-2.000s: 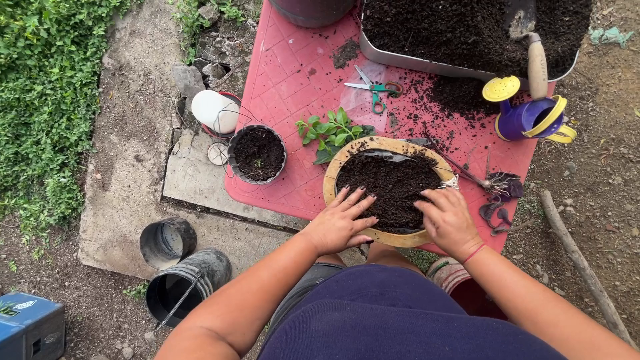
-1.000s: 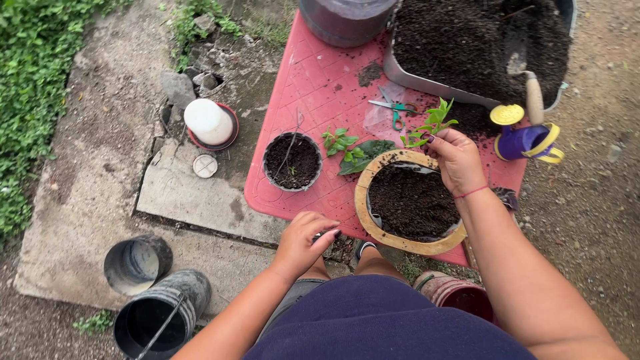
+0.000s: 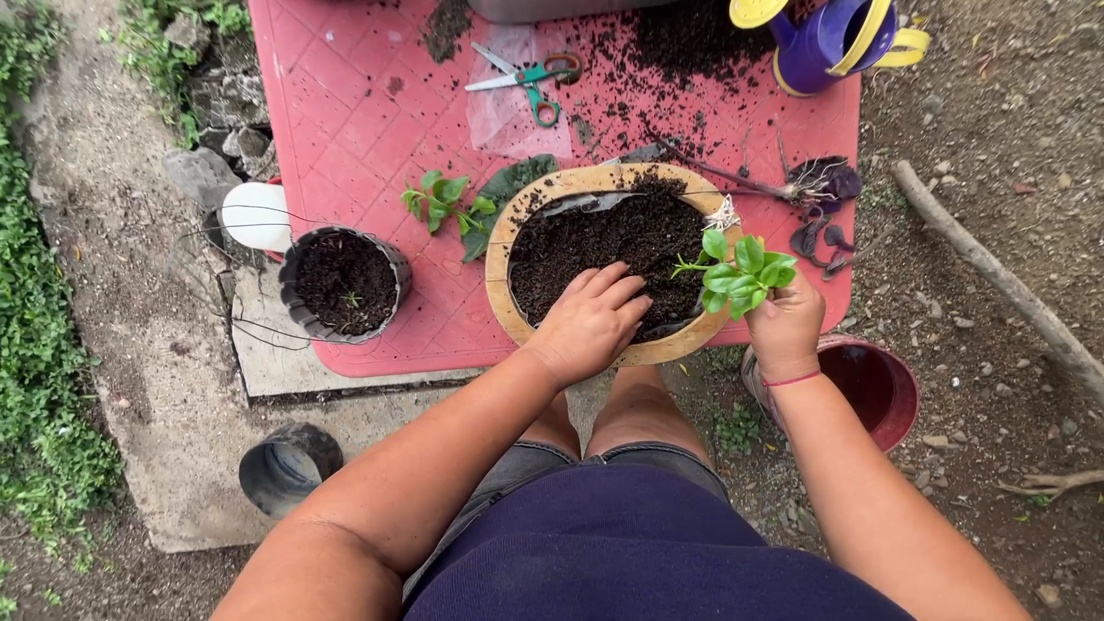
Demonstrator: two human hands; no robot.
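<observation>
An oval wooden-rimmed planter (image 3: pixel 517 207) filled with dark soil (image 3: pixel 586 241) sits at the near edge of the pink table (image 3: pixel 345 164). My left hand (image 3: pixel 595 315) rests on the soil, its fingertips touching or slightly in it; whether it holds anything is hidden. In my right hand (image 3: pixel 787 319), beside the planter's right end, is a leafy green cutting (image 3: pixel 746 274), pinched by its stem. More green cuttings (image 3: pixel 440 198) and a large dark leaf (image 3: pixel 516 185) lie left of the planter. A rooted dark stem (image 3: pixel 733 177) with purple leaves (image 3: pixel 826 183) lies to the right.
Green-handled scissors (image 3: pixel 528 78) lie open on clear plastic (image 3: pixel 509 125). A black pot of soil (image 3: pixel 345 285) with wire stands left. A purple watering can (image 3: pixel 811 47) stands at the upper right. A red bucket (image 3: pixel 901 397) sits below the table, and a stick (image 3: pixel 1000 267) lies on the ground.
Two seconds ago both hands were on the planter. A second ago my right hand held the cutting above its far side; now it is beside the right end. My left hand has moved onto the soil. The view has shifted.
</observation>
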